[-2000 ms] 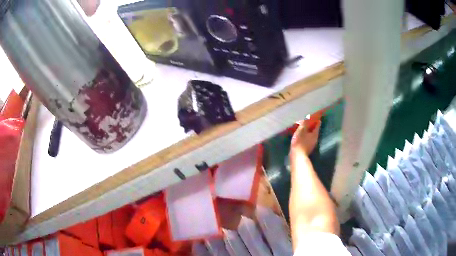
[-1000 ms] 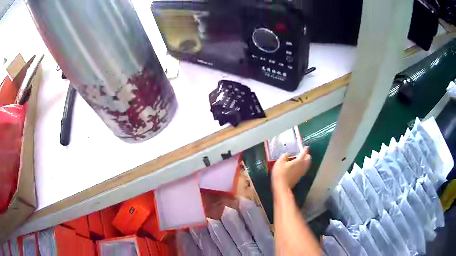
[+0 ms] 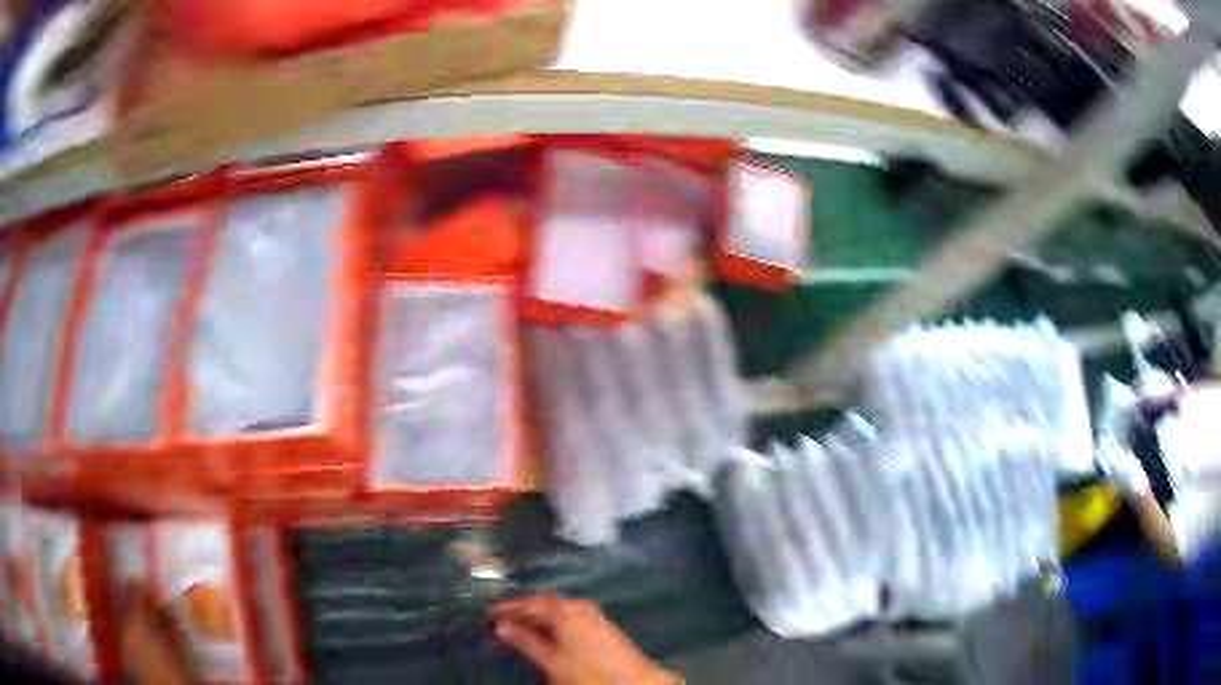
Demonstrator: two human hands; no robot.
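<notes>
The frame is blurred. My right hand [image 3: 576, 642] is at the bottom centre over the dark green belt, with its fingers apart and nothing visible in them. A small pale, shiny scrap [image 3: 479, 559] lies on the belt just beyond its fingertips. My left hand [image 3: 150, 642] is a blurred, partly cut-off shape at the lower left, against white-inside boxes with round orange pieces [image 3: 208, 609]; its grip cannot be told. Orange box bases filled with bagged grey slabs [image 3: 446, 381] stand beyond. One orange-edged box [image 3: 766, 221] lies on the belt under the shelf.
Bagged slabs stand on edge in rows at centre [image 3: 636, 415] and right [image 3: 964, 468]. Pale-inside orange boxes [image 3: 585, 241] lie below the white, wood-edged shelf [image 3: 750, 105]. A slanted post [image 3: 924, 301] crosses the right. Part of a person in blue [image 3: 1152, 616] is at the right edge.
The view has swung down and left, bringing the filled boxes in. My right hand has left the orange box on the belt and is now at bottom centre. My left hand has come into view.
</notes>
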